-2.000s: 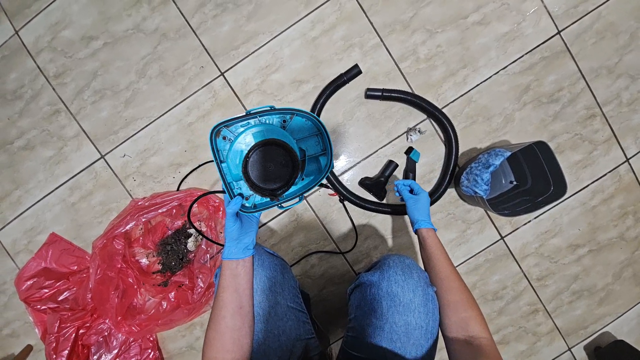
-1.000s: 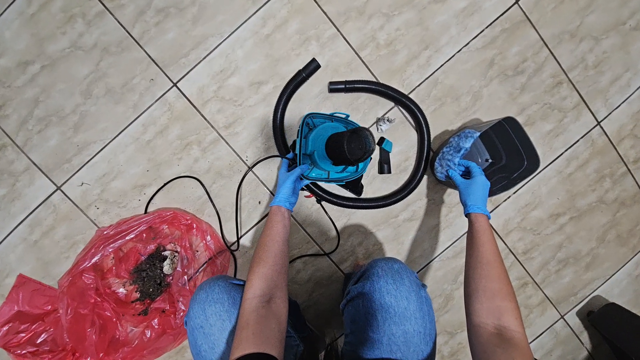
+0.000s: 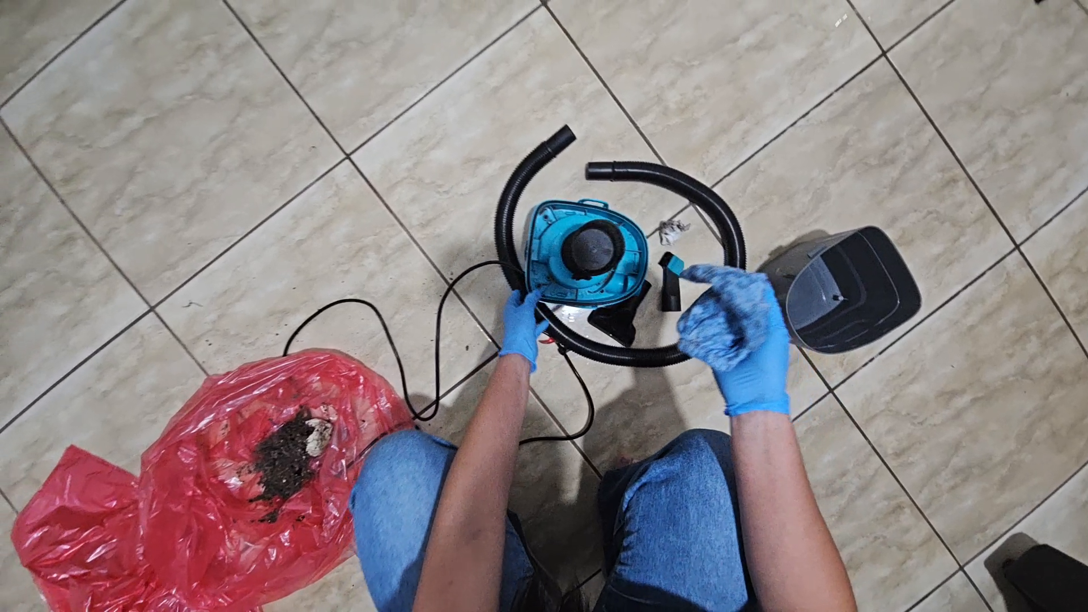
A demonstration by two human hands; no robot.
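My right hand (image 3: pixel 755 370), in a blue glove, grips a blue mottled cloth (image 3: pixel 724 314) above the floor, just left of a dark grey vacuum canister (image 3: pixel 803 280) lying on its side. My gloved left hand (image 3: pixel 522 327) is at the lower left edge of a teal vacuum motor head (image 3: pixel 544 255); whether its fingers grip that rim I cannot tell. The head shows its inner side, with a round black filter (image 3: pixel 592 248) in the middle. A black corrugated hose (image 3: pixel 722 212) curves around it. A black crevice-type nozzle with a teal end (image 3: pixel 671 285) and a wider black nozzle (image 3: pixel 619 319) lie between.
A red plastic bag (image 3: pixel 191 501) with dark dirt (image 3: pixel 285 459) and a pale clump lies at the lower left. A black power cord (image 3: pixel 439 340) loops across the tiles. A crumpled whitish scrap (image 3: pixel 671 230) lies beside the hose. Something dark (image 3: pixel 1050 578) sits at the lower right corner.
The motor head, raised in my left hand earlier, is now lower, within the hose's curve. My right hand has taken the cloth from the canister's mouth area and moved left with it.
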